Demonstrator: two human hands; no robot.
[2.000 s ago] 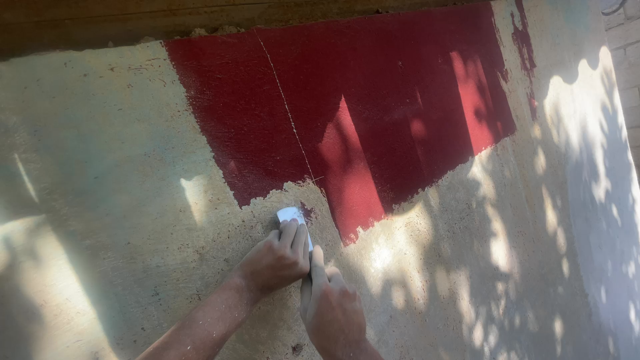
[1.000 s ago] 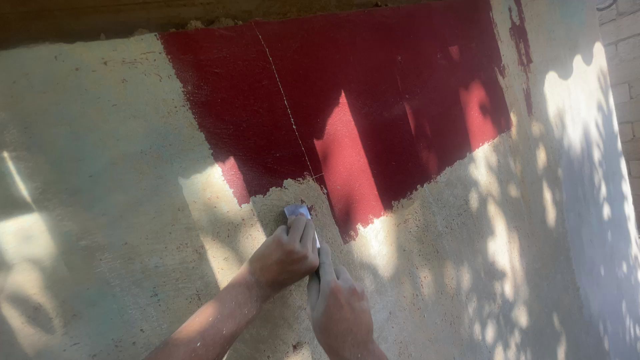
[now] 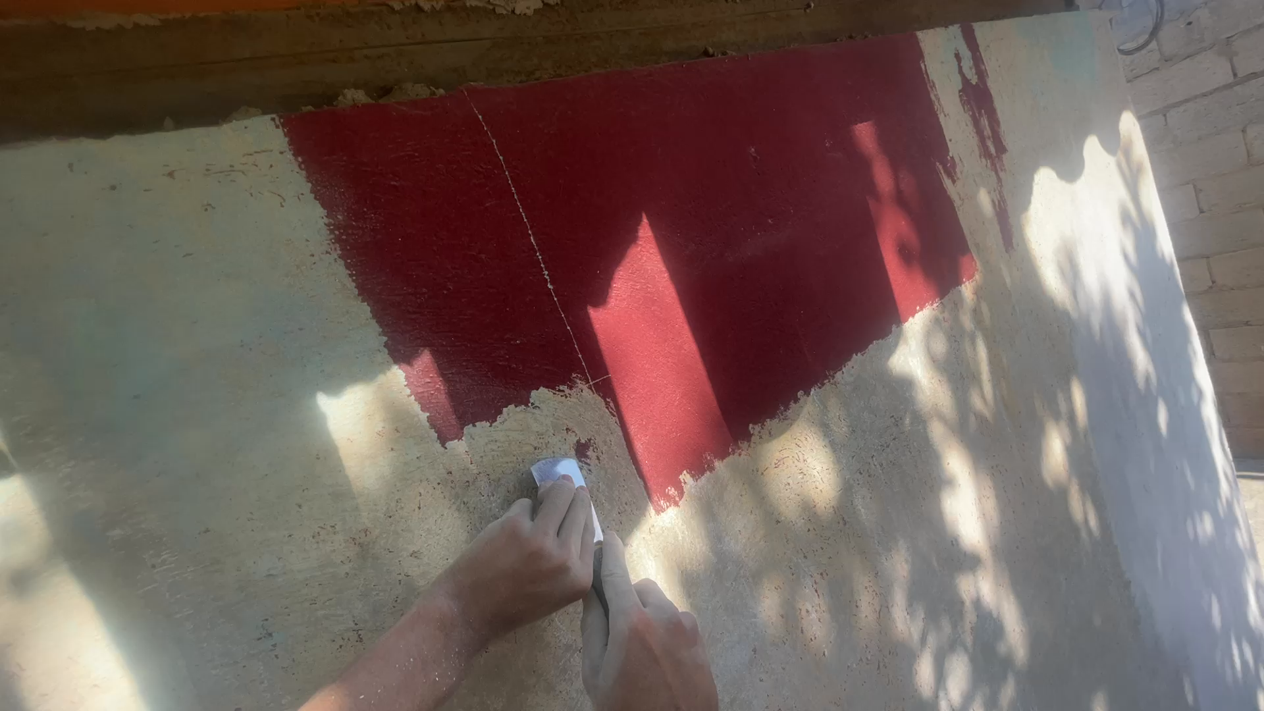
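A putty knife has its metal blade against the pale wall, just below the ragged lower edge of the dark red paint. My right hand is closed around its dark handle. The fingers of my left hand press on the blade, close behind its edge. A small red fleck of paint lies just above and right of the blade. The scraped wall surface around both hands is pale with small reddish specks. A thin light line runs down through the red patch.
A brown ledge runs along the top of the wall. At the right the wall ends at a corner, with a light brick wall beyond it. A red streak remains near the upper right. Sunlight and leaf shadows fall across the surface.
Both hands keep their hold on the putty knife and stay below the red patch. Patches of sunlight on the wall have shifted.
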